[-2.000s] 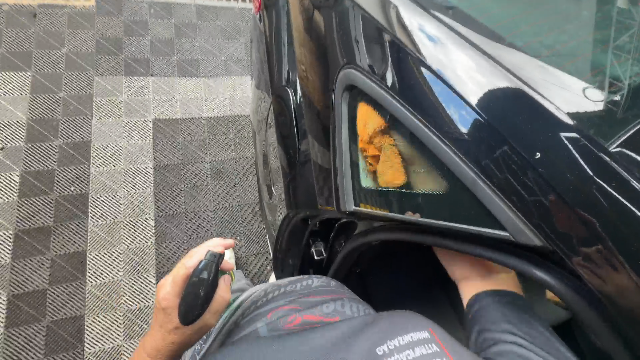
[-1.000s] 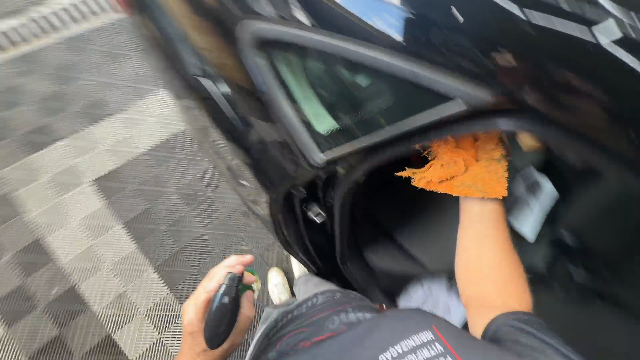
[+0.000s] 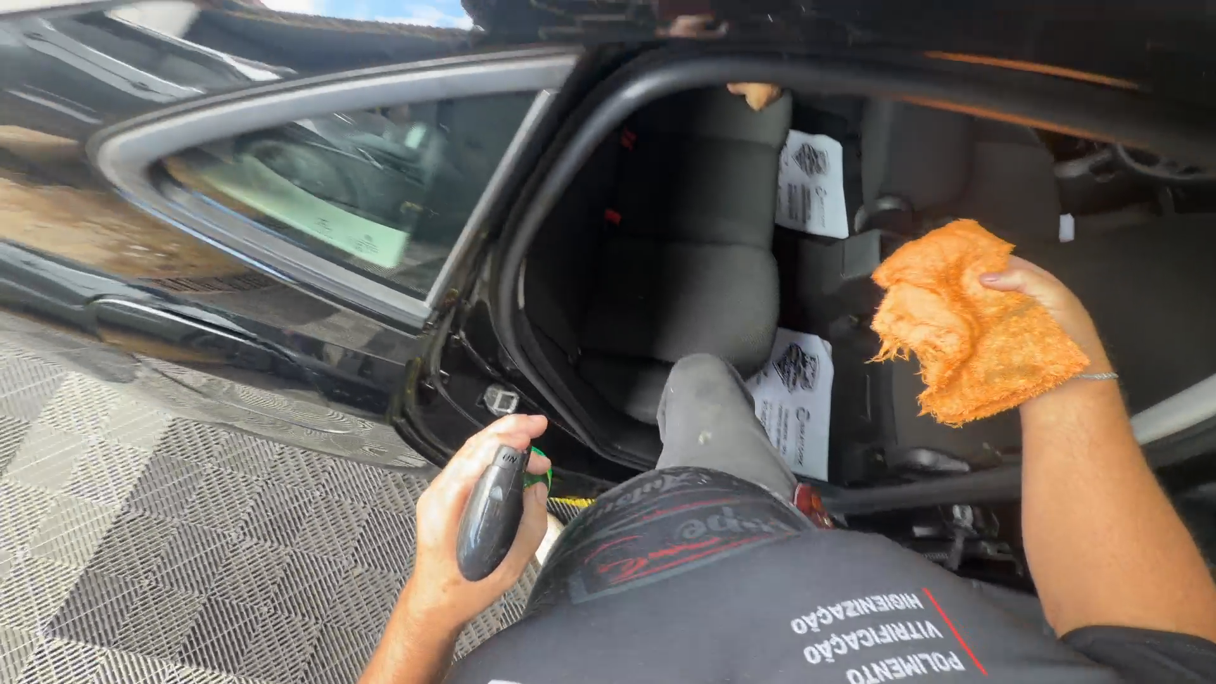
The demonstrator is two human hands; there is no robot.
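My left hand [image 3: 475, 513] is wrapped around a dark spray bottle's head [image 3: 492, 513], outside the car by the door opening; a bit of green shows behind the fingers, and the bottle's body is hidden. On the right, my right hand [image 3: 1050, 294] grips a fluffy orange microfiber cloth [image 3: 978, 323], held up over the open doorway of the black car. Beneath the cloth lies the dark cabin. The small rear side window [image 3: 332, 199] is to the left of the doorway.
A dark fabric rear seat [image 3: 679, 285] fills the cabin's left part. Two printed paper floor mats [image 3: 812, 185] lie beside it. The door latch striker [image 3: 501, 400] sits on the door frame. My knee [image 3: 708, 408] is at the sill. Patterned floor tiles [image 3: 237, 560] are at the lower left.
My right hand has come back from inside the car near the window frame, with the orange cloth in it. My left hand still holds the dark object. The view has turned toward the cabin.
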